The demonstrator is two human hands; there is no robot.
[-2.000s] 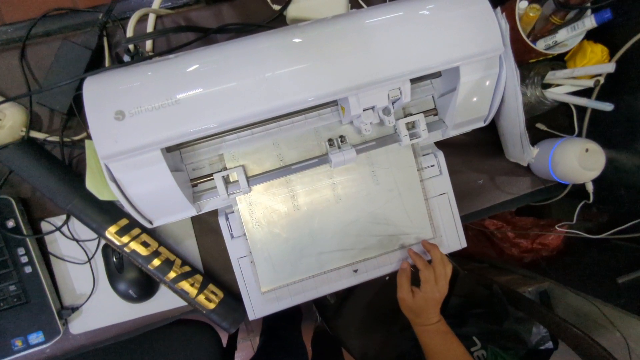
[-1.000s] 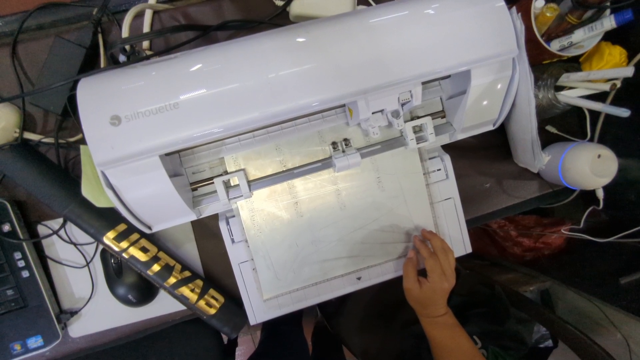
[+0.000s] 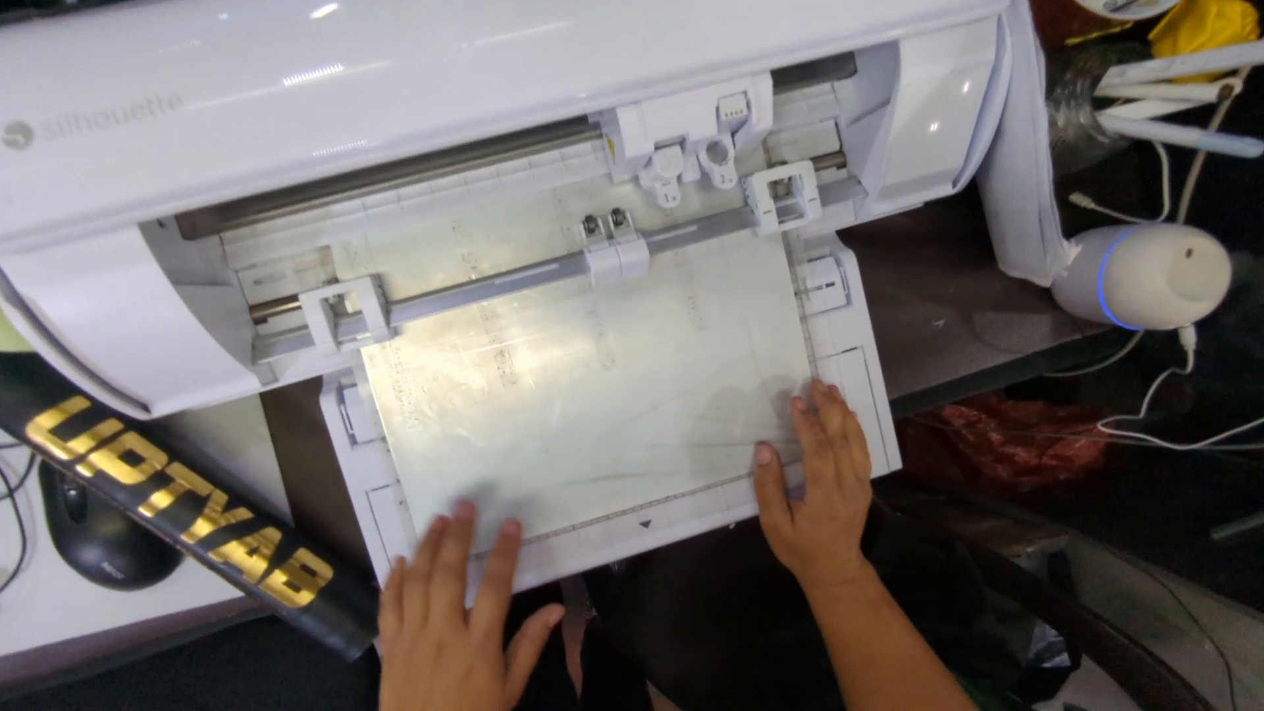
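Note:
A white Silhouette cutting machine (image 3: 474, 59) spans the upper view. A pale, glossy sheet (image 3: 592, 395) on a cutting mat lies over its front tray (image 3: 652, 533) and runs under the roller bar (image 3: 494, 286). The tool carriage (image 3: 686, 138) sits right of the middle, behind that bar. At the sheet's lower left corner is my left hand (image 3: 454, 612), fingers spread, fingertips on or just over the edge. My right hand (image 3: 825, 474) rests its fingertips near the lower right edge, thumb apart from the fingers. Neither hand grips anything.
A black bar with gold lettering (image 3: 188, 494) slants beside the tray, over a black mouse (image 3: 104, 533). On the right stand a white rounded device with a blue light ring (image 3: 1141, 276) and a holder with white sticks (image 3: 1081, 114). A red plastic bag (image 3: 1017, 439) lies below.
My left hand has come into view at the sheet's lower left corner. My right hand has shifted up along the sheet's right side. The view is closer to the machine.

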